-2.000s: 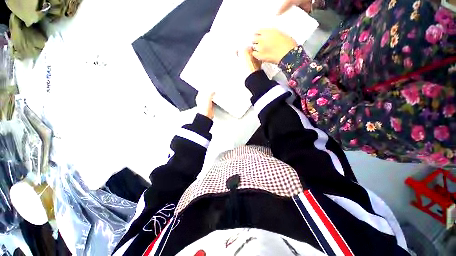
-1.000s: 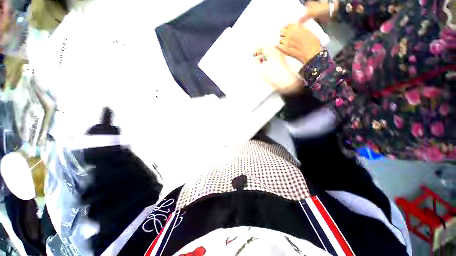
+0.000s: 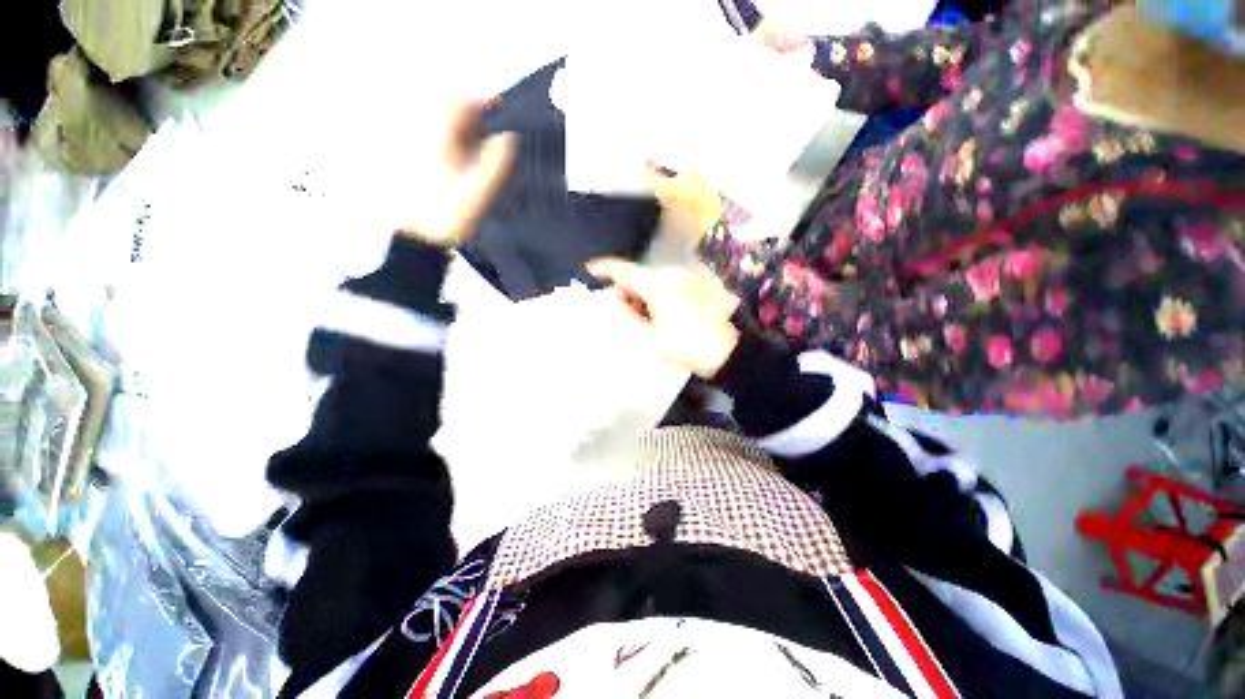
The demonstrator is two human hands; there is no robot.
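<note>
A dark grey garment (image 3: 530, 225) lies on the white table in front of me, partly under a white sheet or stack (image 3: 690, 103). Another white sheet or bag (image 3: 546, 376) lies nearer my waist, against the garment's near edge. My left hand (image 3: 471, 178) is blurred over the garment's left part, its thumb and fingers apart, with nothing seen in it. My right hand (image 3: 676, 311) is at the garment's near right corner, over the upper right edge of the nearer white piece; whether it grips anything is unclear.
A person in a floral smock (image 3: 1010, 232) stands close on the right, one hand (image 3: 692, 212) beside the garment. Shiny bagged garments (image 3: 178, 587) lie at lower left. Khaki garments (image 3: 116, 62) are piled at upper left. A red stool (image 3: 1161, 539) stands at lower right.
My left hand has swung from lower left up onto the garment. My right hand has moved down and left. The nearer white piece now lies at my waist. The other person's hands have shifted left.
</note>
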